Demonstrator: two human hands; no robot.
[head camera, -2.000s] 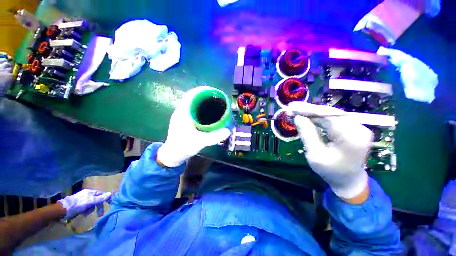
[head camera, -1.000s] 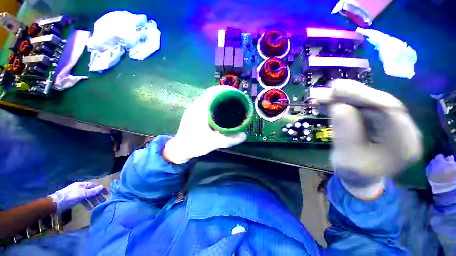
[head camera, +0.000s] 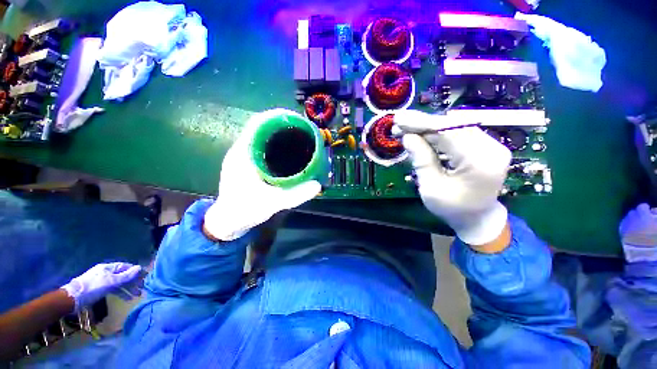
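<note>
My left hand (head camera: 248, 184), in a white glove, holds the green-rimmed coating pot (head camera: 261, 160), dark inside, over the near left edge of the power circuit board (head camera: 392, 181). My right hand (head camera: 465, 169), white-gloved, holds the thin brush (head camera: 461, 128) like a pen at the nearest of three red toroidal inductors (head camera: 383, 135). The brush tip is hidden by my fingers. The small toroid (head camera: 320, 109) and yellow disc capacitors (head camera: 346, 138) lie just right of the pot. Silvery heat sinks (head camera: 490, 68) run along the board's right part.
Another board (head camera: 32, 90) lies at the far left of the green bench (head camera: 180, 144), beside crumpled white cloths (head camera: 144, 43). A white cloth (head camera: 573, 54) lies right of the board. Other people's gloved hands show at lower left (head camera: 101, 282) and right edge (head camera: 640, 232).
My right hand has moved left and back from the side to the nearest inductor. The pot has moved left, uncovering the small toroid and disc capacitors. The view has shifted slightly.
</note>
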